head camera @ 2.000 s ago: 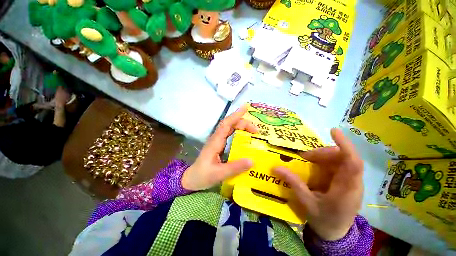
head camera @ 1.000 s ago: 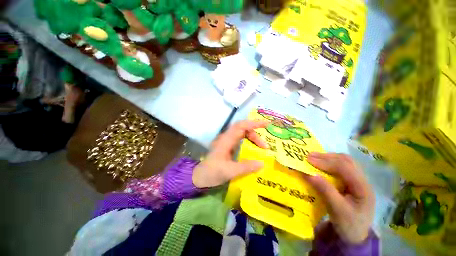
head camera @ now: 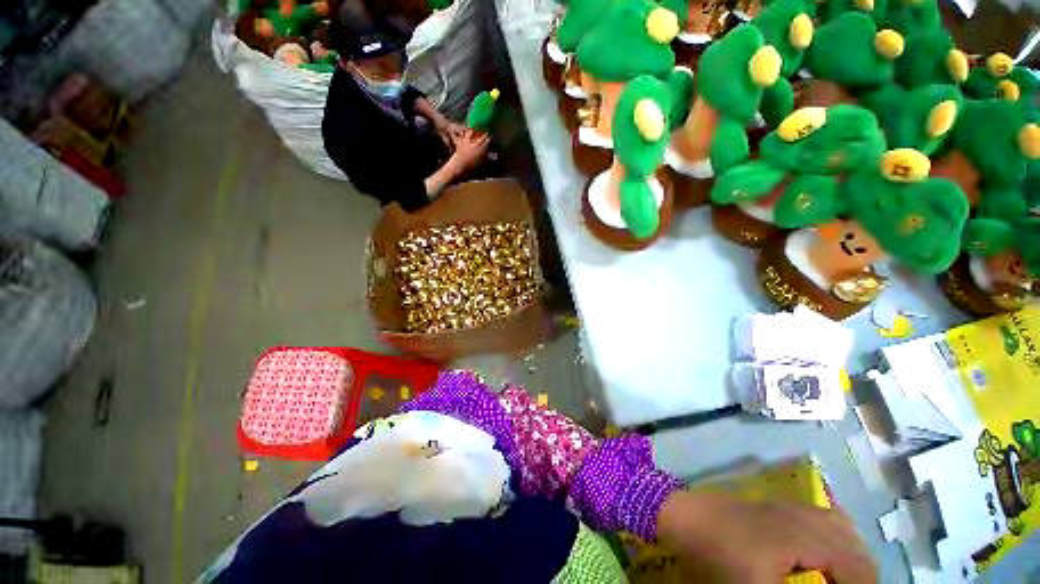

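Note:
My left hand [head camera: 770, 541] is at the bottom right, its fingertips near the lower edge of the picture. It is curled over a yellow gift box [head camera: 787, 484], with yellow card also showing by the fingers. Most of this box is hidden by the hand or cut off by the edge. My right hand is not in view. A pile of small white cards [head camera: 795, 388] lies on the pale blue table [head camera: 639, 365]. Flat yellow box blanks [head camera: 1013, 371] with white cut flaps [head camera: 901, 413] lie at the right.
Green plush potted-tree toys [head camera: 838, 245] stand on the table's far part. Left of it are an open brown carton [head camera: 382, 268] of gold pieces, a red stool [head camera: 299, 397], a seated masked person [head camera: 371, 137] holding a green plush piece, and white sacks [head camera: 285, 108].
The view has swung left, bringing the seated person, stool and floor into sight. My right hand and the finished boxes have left the picture. The held box is now mostly hidden.

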